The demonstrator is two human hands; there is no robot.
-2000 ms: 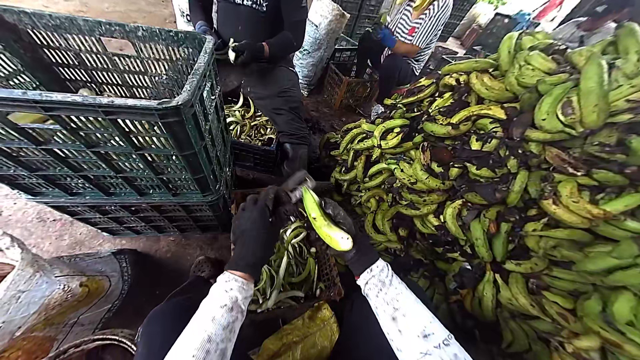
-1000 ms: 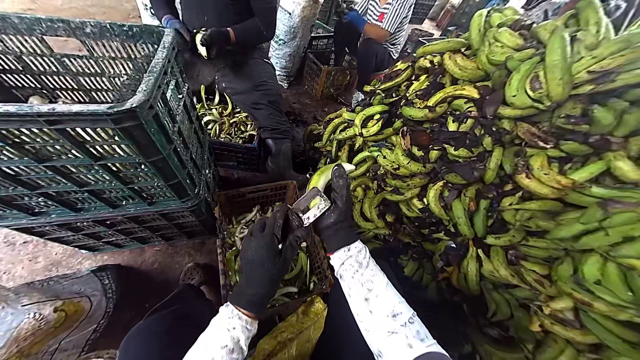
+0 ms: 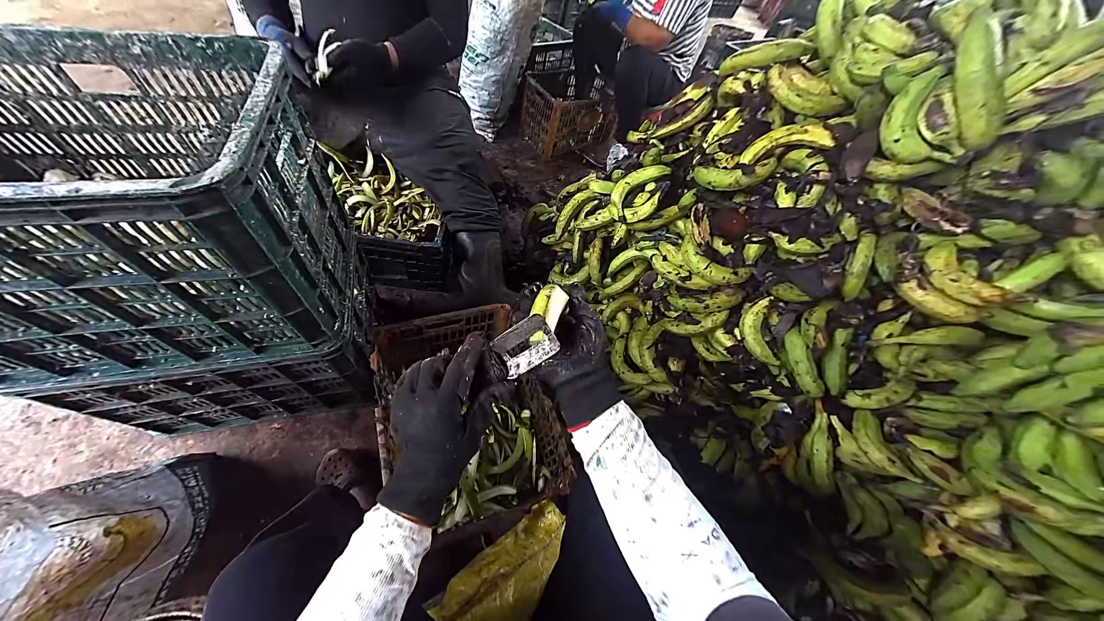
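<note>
My left hand (image 3: 435, 423), in a black glove, grips a metal peeling tool (image 3: 526, 347) with a wide frame-like head. In my right hand (image 3: 582, 354), also black-gloved, is a green plantain (image 3: 549, 304), partly peeled, its pale flesh showing at the upper end. The tool's head lies against or just in front of the plantain; the fruit's lower part is hidden by the tool and glove. Below both hands, a brown plastic crate (image 3: 440, 332) holds green peel strips (image 3: 500, 466).
A large heap of green plantains (image 3: 802, 345) fills the right side. Stacked dark green crates (image 3: 164, 276) stand at left. Ahead, a gloved person (image 3: 414, 129) sits by a crate of peels (image 3: 388, 203); another person (image 3: 647, 52) is farther back. A sack (image 3: 78, 543) lies lower left.
Two seconds ago the plantain lay across between my hands, pointing down to the right; now it points up in my right hand. The view has shifted somewhat.
</note>
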